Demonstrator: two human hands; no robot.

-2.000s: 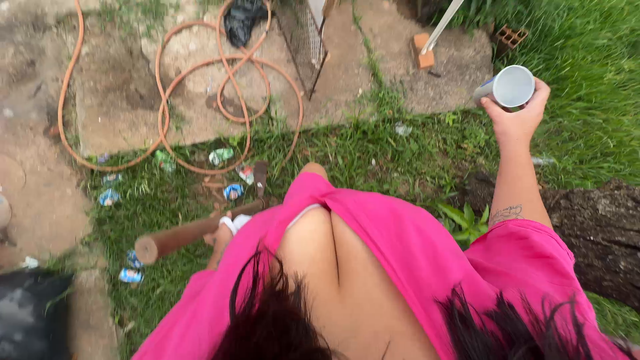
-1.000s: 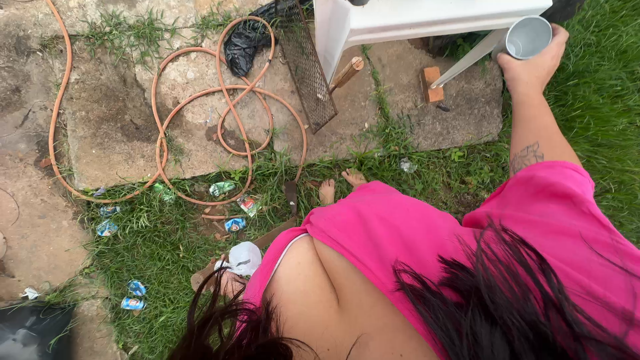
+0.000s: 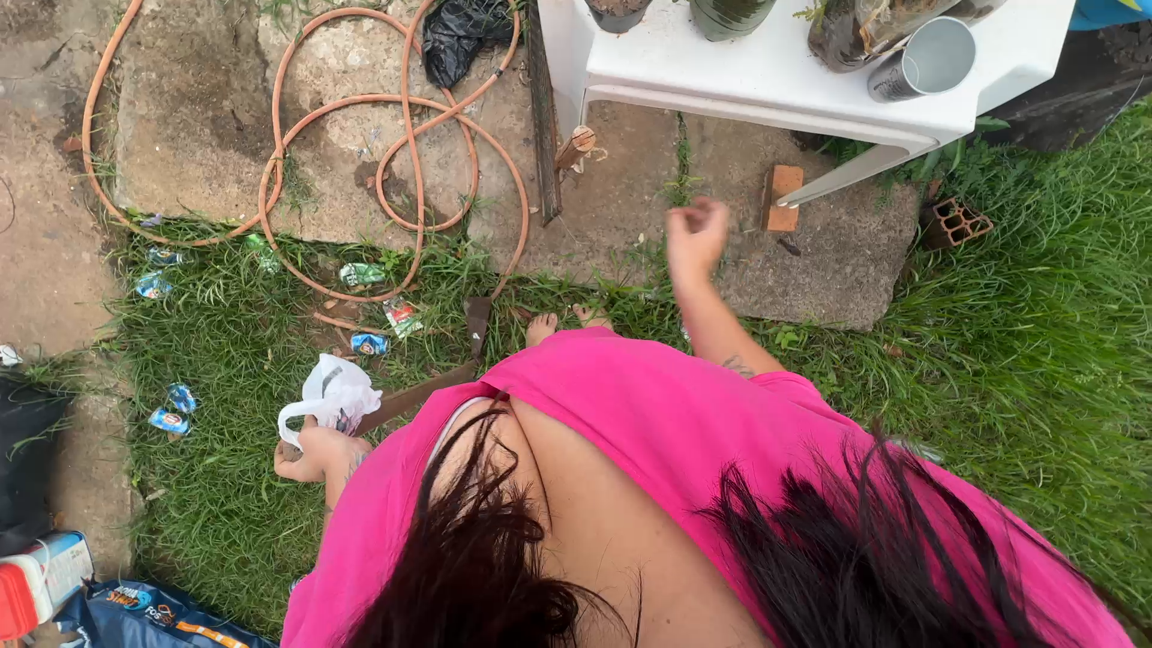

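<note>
My left hand (image 3: pixel 315 452) grips a white plastic bag (image 3: pixel 342 396) by its handle, low on the left side. My right hand (image 3: pixel 698 236) is empty, its fingers loosely curled, over the concrete slab in front of the white plastic table (image 3: pixel 765 85). A grey cup (image 3: pixel 927 61) stands at the table's near right edge, beside a clear bag (image 3: pixel 850 36) of soil. Farther left on the table are a dark pot (image 3: pixel 618 13) and a green container (image 3: pixel 731 16). Several crushed cans (image 3: pixel 362 274) lie in the grass between the bag and the hose.
An orange hose (image 3: pixel 279 153) lies coiled on the concrete, with a black plastic bag (image 3: pixel 454 40) by it. One table leg rests at a brick (image 3: pixel 785 196); a hollow brick (image 3: pixel 959 222) lies right of it. A wooden beam (image 3: pixel 418 392) is beside my left hand.
The grey cup, held in my right hand in both earlier frames, now stands on the table. My right hand has let go and moved left, away from it. More of the table has come into view.
</note>
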